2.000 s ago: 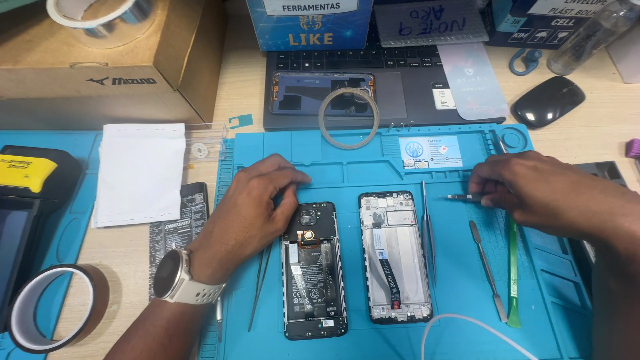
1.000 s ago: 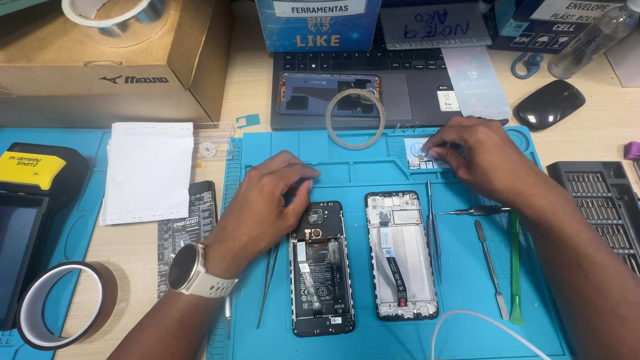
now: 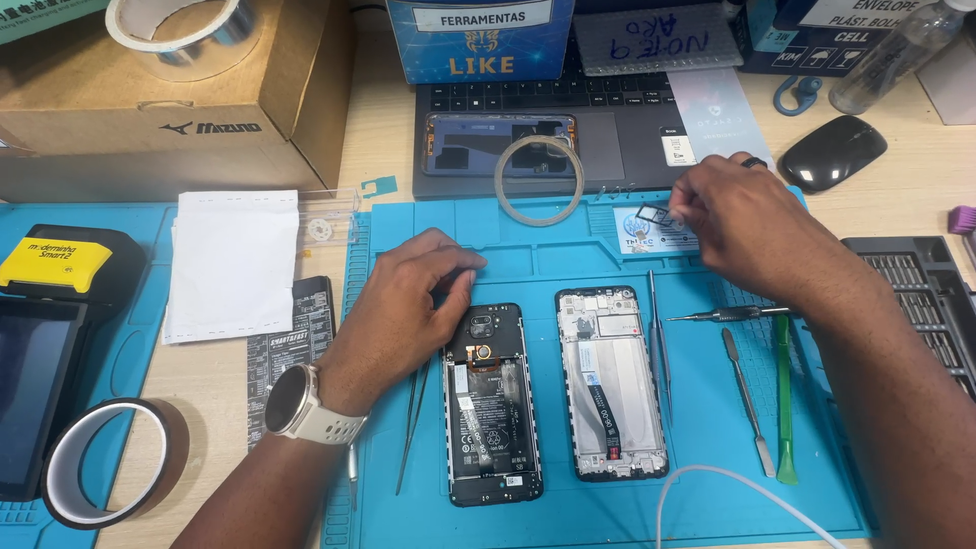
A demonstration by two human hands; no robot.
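My right hand (image 3: 709, 210) pinches a small dark SIM card tray (image 3: 656, 215) over a printed card (image 3: 633, 238) at the top of the blue silicone repair mat (image 3: 549, 507). My left hand (image 3: 423, 293) rests curled by the upper left edge of an opened smartphone (image 3: 496, 404), its fingertips holding nothing that shows. That phone has its battery and flex cable exposed. Beside it on the right lies a bare phone frame (image 3: 612, 381) with a loose flex cable. Tweezers (image 3: 412, 423) lie left of the phone, and other tweezers (image 3: 657, 343) right of the frame.
A screwdriver (image 3: 736, 313), a metal spudger (image 3: 747, 400) and a green pry tool (image 3: 784, 404) lie on the right of the mat, near a bit case (image 3: 907, 267). A tape ring (image 3: 499, 191) leans by the laptop (image 3: 610, 137). A white cable (image 3: 732, 473) curves across the front.
My right hand went from above the mat's right side to the printed card, then lifted slightly with the tray showing in its fingers. The screwdriver now lies on the mat. My left hand has barely moved.
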